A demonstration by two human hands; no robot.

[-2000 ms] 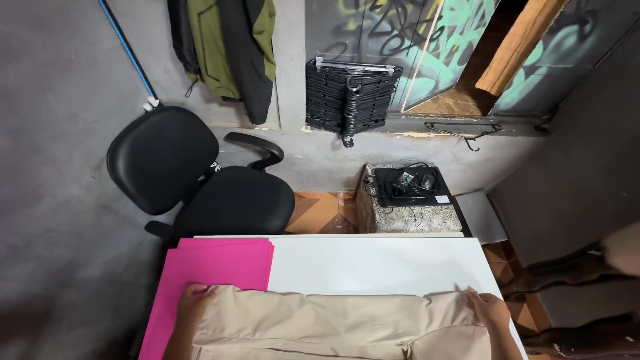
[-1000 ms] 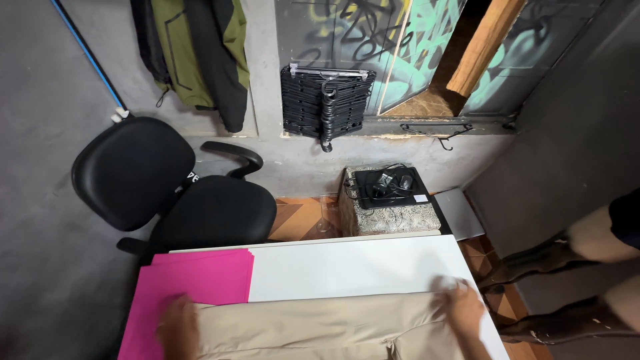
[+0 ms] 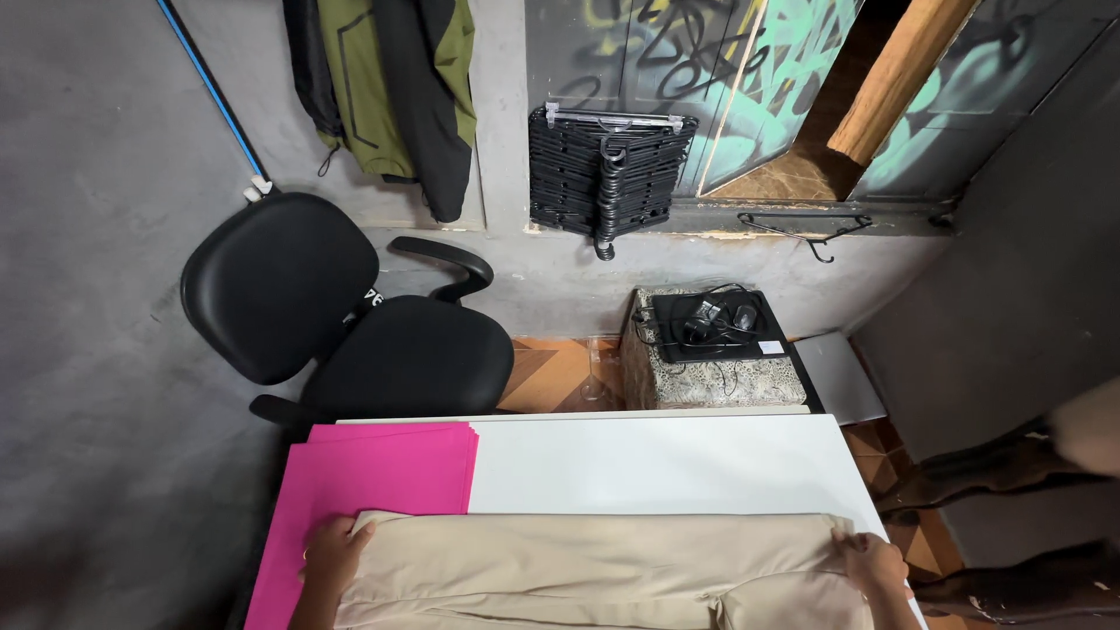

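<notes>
A beige cloth garment lies spread across the near part of a white table, its lower part cut off by the frame. My left hand pinches its upper left corner between thumb and fingers, over a stack of bright pink sheets. At the opposite end, my right hand grips the upper right corner near the table's right edge. The cloth overlaps the lower right part of the pink stack. Folds and a seam run along the garment's lower half.
Beyond the table stand a black office chair and a patterned box bearing a black laptop with cables. Black hangers and a green-black jacket hang behind. Another person's dark-clad legs show at right.
Both hands, blurred one second ago, now show clearly at the garment's upper corners. The other person's legs at the right have shifted. The view has moved slightly.
</notes>
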